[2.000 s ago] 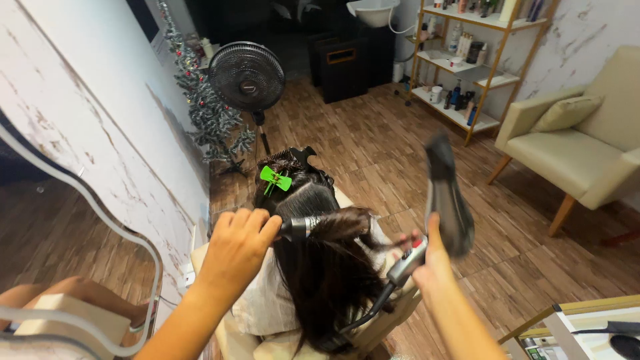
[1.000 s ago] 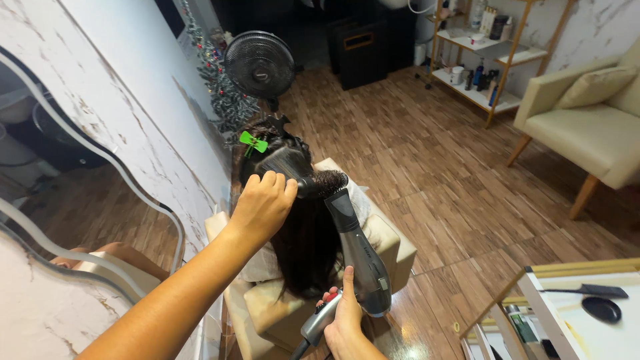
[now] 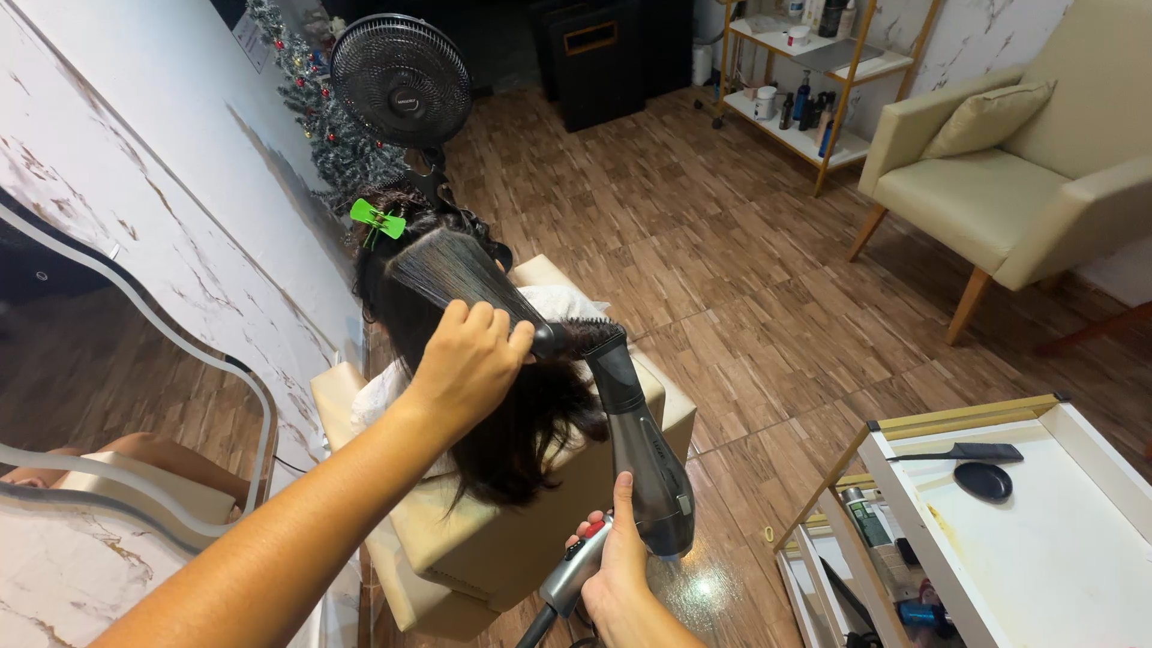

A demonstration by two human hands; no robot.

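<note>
My left hand [image 3: 472, 364] is closed on the handle of a round hair brush [image 3: 585, 335], whose bristles sit in a section of dark hair drawn out from a seated person's head [image 3: 450, 261]. My right hand [image 3: 616, 549] grips the grey handle of a hair dryer [image 3: 652, 477]; its nozzle [image 3: 615, 364] points up at the brush and looks close against it. A green hair clip [image 3: 378, 219] holds hair at the crown. Loose dark hair [image 3: 513, 441] hangs over the back of a beige chair [image 3: 504, 540]. The person's face is hidden.
A black fan [image 3: 401, 81] and a decorated tree [image 3: 315, 117] stand beyond the person. A wavy-edged mirror [image 3: 135, 378] is at left. A white trolley [image 3: 1053, 513] at lower right carries a comb [image 3: 967, 452] and small black bowl [image 3: 983, 482]. An armchair [image 3: 981, 198] and shelves [image 3: 796, 135] stand behind.
Two seconds ago the dryer was held upright, away from the brush; by one second ago its nozzle was at the brush, where it remains. The view has shifted.
</note>
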